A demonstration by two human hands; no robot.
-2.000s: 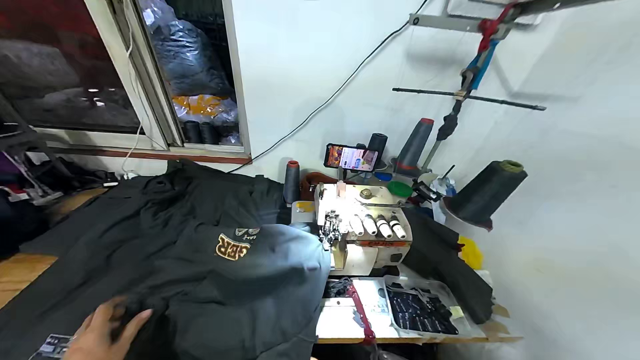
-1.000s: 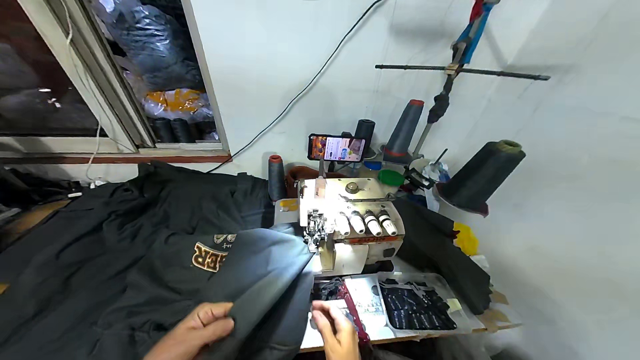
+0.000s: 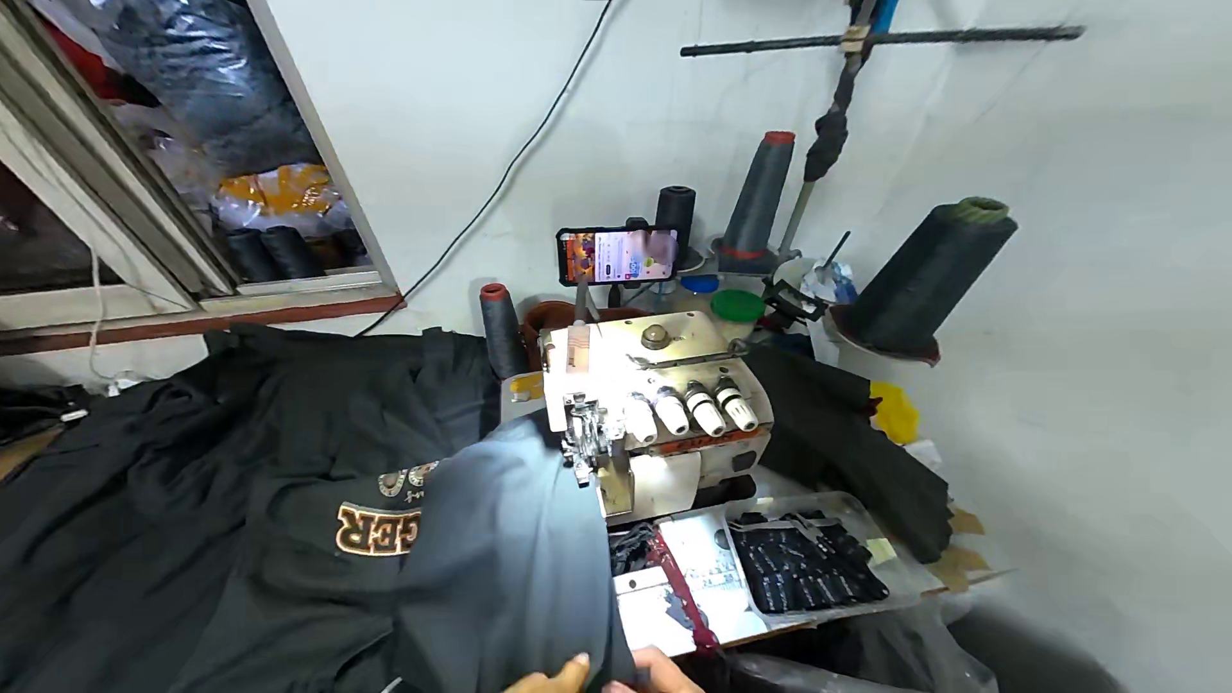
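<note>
A dark garment (image 3: 510, 558) with raised orange-edged lettering lies across the table, and one of its edges reaches under the presser foot of the white overlock sewing machine (image 3: 664, 385). At the bottom edge of the view my left hand (image 3: 553, 677) pinches the fabric near its lower right border. Close beside it on the right, my right hand (image 3: 659, 672) is at the same border, its fingers on the cloth. Both hands are partly cut off by the frame. The machine's lamp lights the needle area and the cloth before it.
A clear plastic tray (image 3: 866, 587) of small black pieces stands right of the machine. Behind are a phone (image 3: 618, 255) showing a screen, a dark thread cone (image 3: 502, 332) and a green-lidded jar (image 3: 738, 307). Another large cone (image 3: 929, 279) leans at the right. Dark fabric (image 3: 847, 443) lies behind the tray.
My left hand, at the lettered garment's left side two seconds ago, is now at its right border. My right hand, apart from the cloth one second ago, now touches it. The view has shifted closer.
</note>
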